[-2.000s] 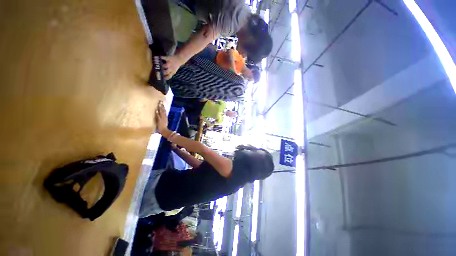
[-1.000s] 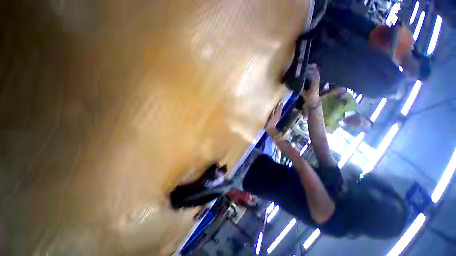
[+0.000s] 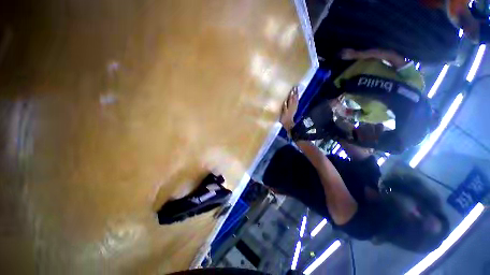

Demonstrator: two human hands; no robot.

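Note:
A black headband lies on the glossy wood-coloured table, near its white-taped edge. A second black headband with white "build" lettering is up in the air beyond the table edge, in front of a person in black. Its ring opening shows, and what holds it up is hard to make out. Neither of my hands is in the picture.
The person in black stands across the table edge with one hand on it. Another person in dark clothes stands further up. A blue crate-like thing is below the edge. A dark curved shape cuts into the bottom rim.
The view has swung, so the table fills more of the picture. The "build" headband is now raised near the person in black. The other headband still lies on the table.

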